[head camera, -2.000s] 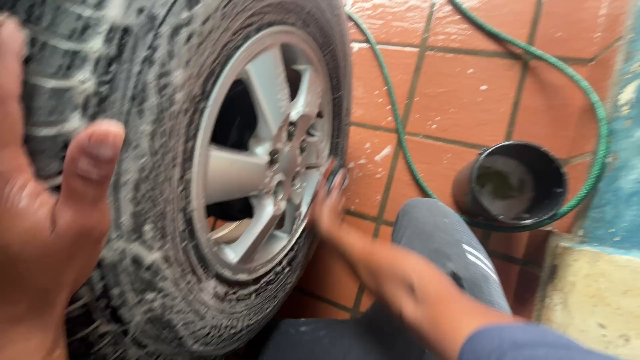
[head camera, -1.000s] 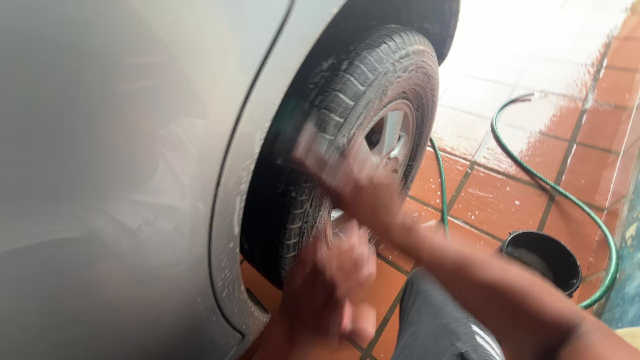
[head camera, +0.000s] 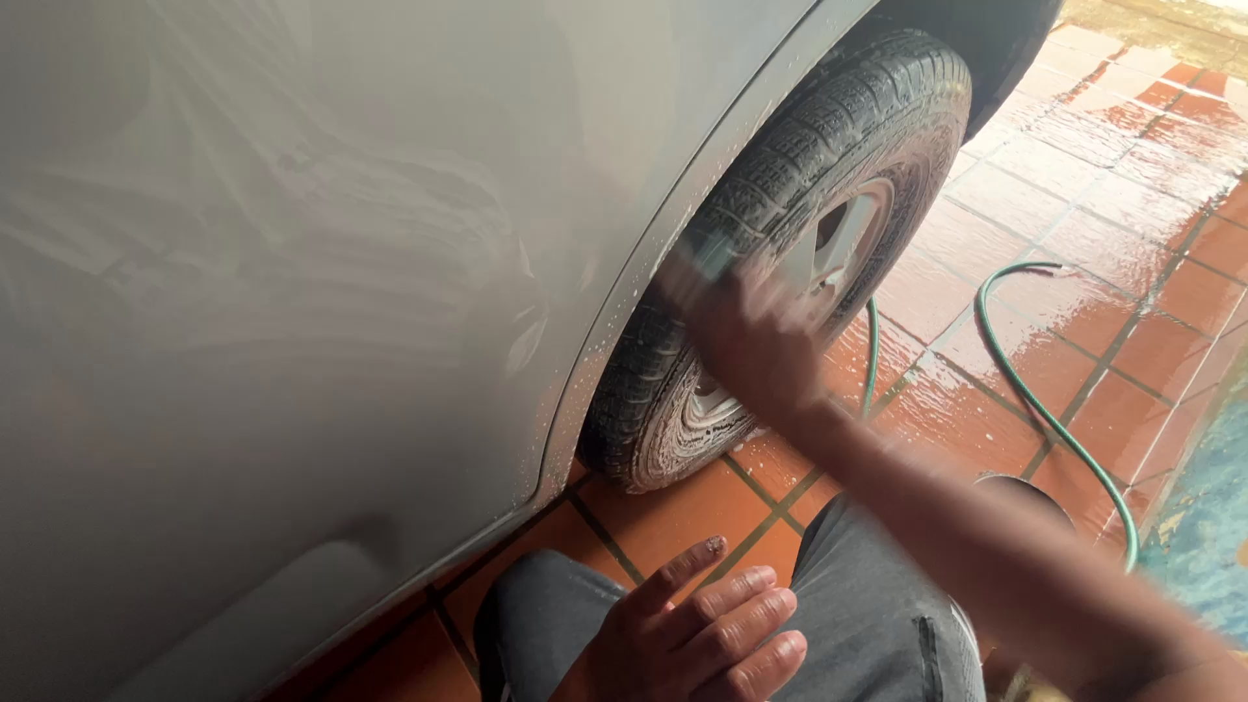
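My right hand, blurred by motion, is at the tread of the car's tire. Its fingers are closed around a small brush-like thing, too blurred to name surely, which touches the tread. Soapy residue coats the tire's sidewall around the silver alloy wheel. Low in the view, my left hand hangs above my knees with its fingers apart and nothing in it.
The silver car body fills the left side, its wheel-arch edge speckled with drops. A green hose lies on the wet terracotta tiles. A dark bucket is mostly hidden behind my right forearm.
My right hand has gone from the wheel rim to the tire's tread. My left hand, beside the tire two seconds ago, is now low above my knees. The view has swung toward the car's side.
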